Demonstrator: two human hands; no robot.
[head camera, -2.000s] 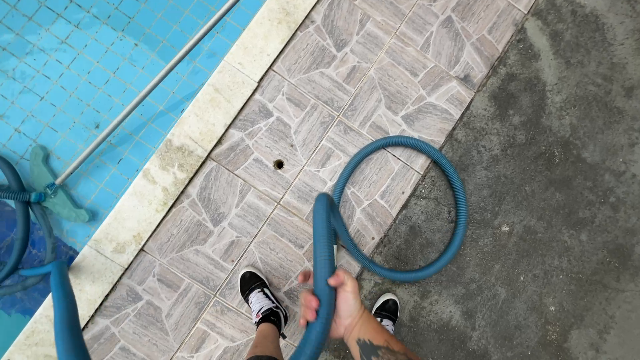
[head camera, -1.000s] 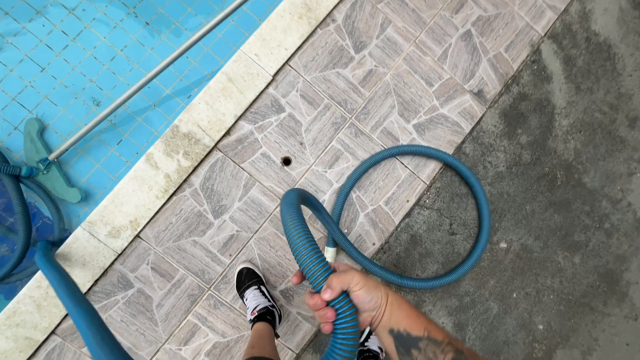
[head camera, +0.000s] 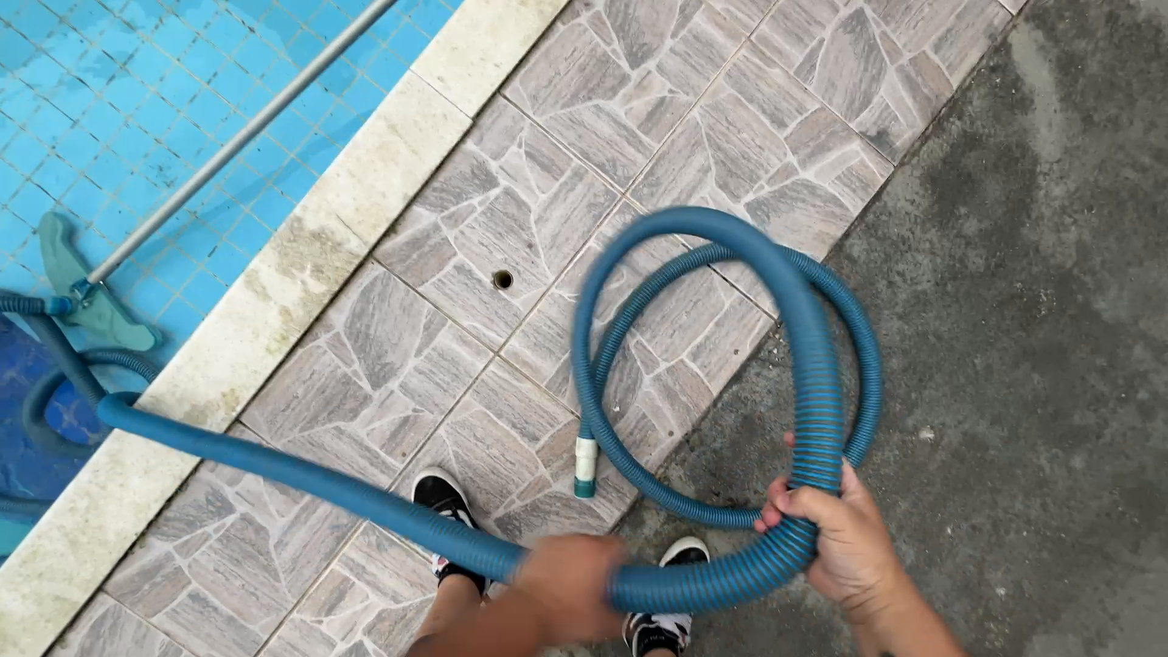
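Observation:
A blue corrugated pool hose (head camera: 817, 365) loops over the paving in front of me. My right hand (head camera: 835, 529) is closed around it at the lower right of the loop. Farther left along the same hose, my left hand (head camera: 570, 584), blurred, grips it too. From there the hose runs left over the pool edge to the water. A white and green hose cuff (head camera: 585, 465) lies on the tiles at the loop's left. In the pool, a green vacuum head (head camera: 91, 283) is joined to a metal pole (head camera: 246, 137), with more hose beside it.
A pale stone coping (head camera: 301, 265) borders the pool on the left. Stone-patterned tiles (head camera: 438, 365) have a small round hole (head camera: 502, 278) in them. Rough grey concrete (head camera: 1022, 319) lies to the right. My shoes (head camera: 443, 502) are close below the hose.
My left hand has come into view and holds the hose. The hose now forms a second loop over the first. My right hand has moved right.

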